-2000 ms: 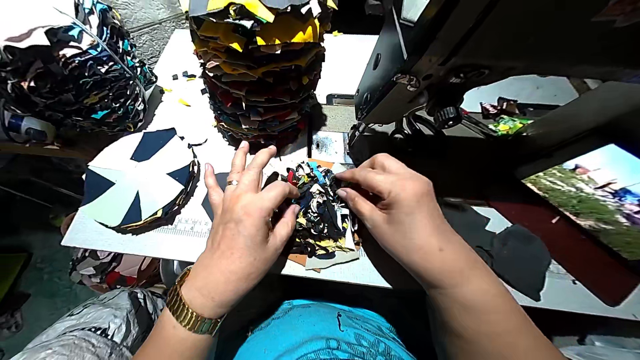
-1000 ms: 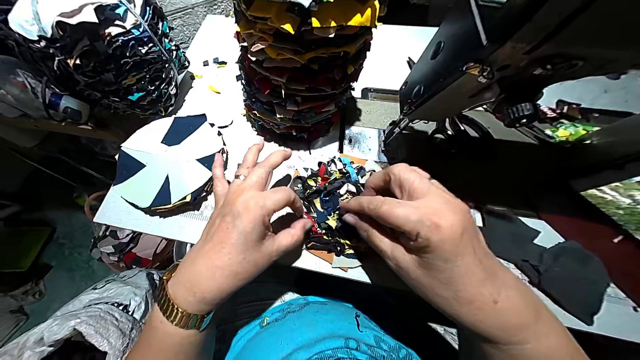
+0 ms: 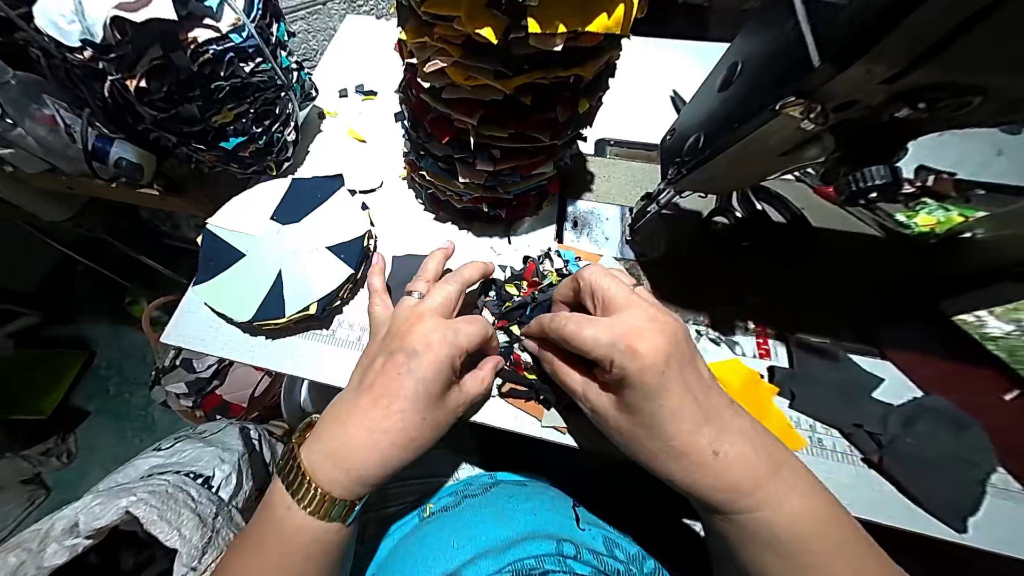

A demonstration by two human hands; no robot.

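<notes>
A small pile of multicoloured fabric scraps [image 3: 524, 300], mostly black with red, yellow and blue bits, lies on larger cloth pieces at the table's front edge. My right hand [image 3: 620, 352] pinches at the pile's right side, thumb and forefinger together; what is between the fingertips is too small to tell. At the left side of the pile is my left hand [image 3: 432, 344], its thumb and forefinger close together beside the scraps and its other fingers spread. Left of it lies a stack of round patchwork pieces [image 3: 280, 252], white, pale green and navy on top.
Behind the pile stands a tall stack of ragged fabric rounds [image 3: 496, 120]. A sewing machine [image 3: 768, 104] stands at the right. Black cloth pieces [image 3: 896, 432] and a yellow scrap [image 3: 756, 400] lie right of my arm. A tied bundle [image 3: 184, 96] is back left, a woven sack [image 3: 168, 488] lower left.
My hands stay at the scrap pile, with small finger movements. The view has shifted, and a yellow scrap now shows beside my right forearm.
</notes>
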